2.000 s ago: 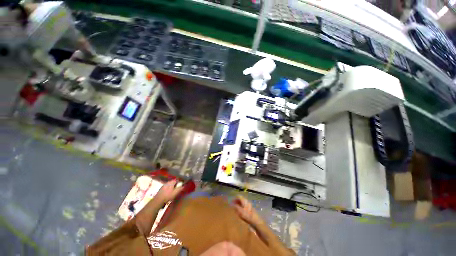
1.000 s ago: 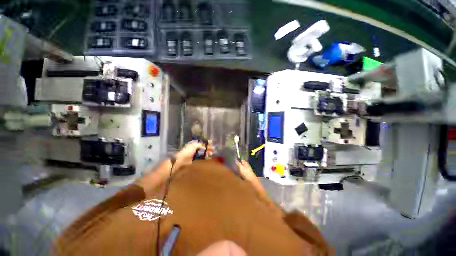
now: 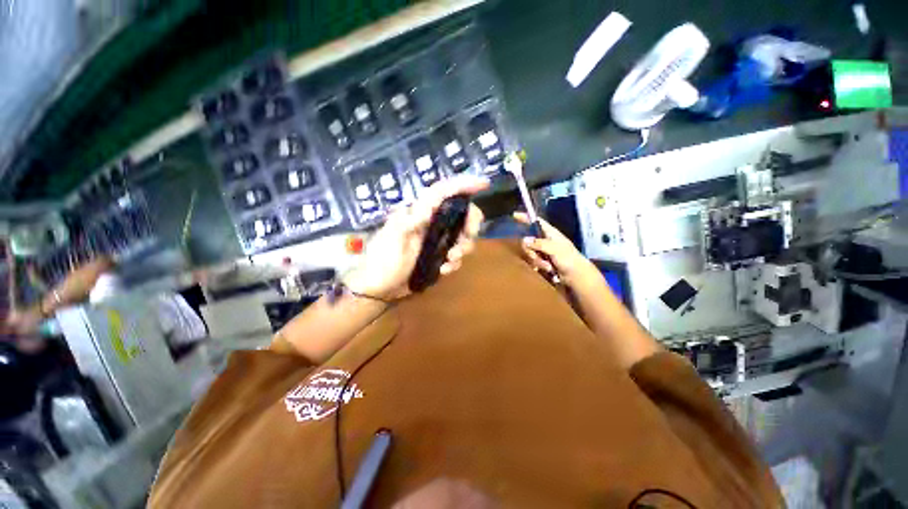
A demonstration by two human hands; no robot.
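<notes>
My left hand (image 3: 403,249) holds a black rounded oblong phone unit (image 3: 440,243), tilted, in front of my chest. My right hand (image 3: 554,251) is shut on a thin rod-like hand tool (image 3: 525,197) with a whitish tip pointing up toward the trays. Blister trays (image 3: 337,221) of clear plastic lie on the dark green bench beyond my hands, with several black units in their pockets. Some pockets at the upper right of the nearer tray show no unit.
A white benchtop machine (image 3: 657,288) with dark fixtures stands at the right. A small white fan (image 3: 659,78), a white slip (image 3: 598,48), a blue bag (image 3: 742,87) and a green box (image 3: 861,84) lie behind it. Another person's arm (image 3: 75,285) shows at the far left.
My view has turned and come closer to the trays. Both hands have risen toward them, the left with the black unit, the right with the rod-like tool.
</notes>
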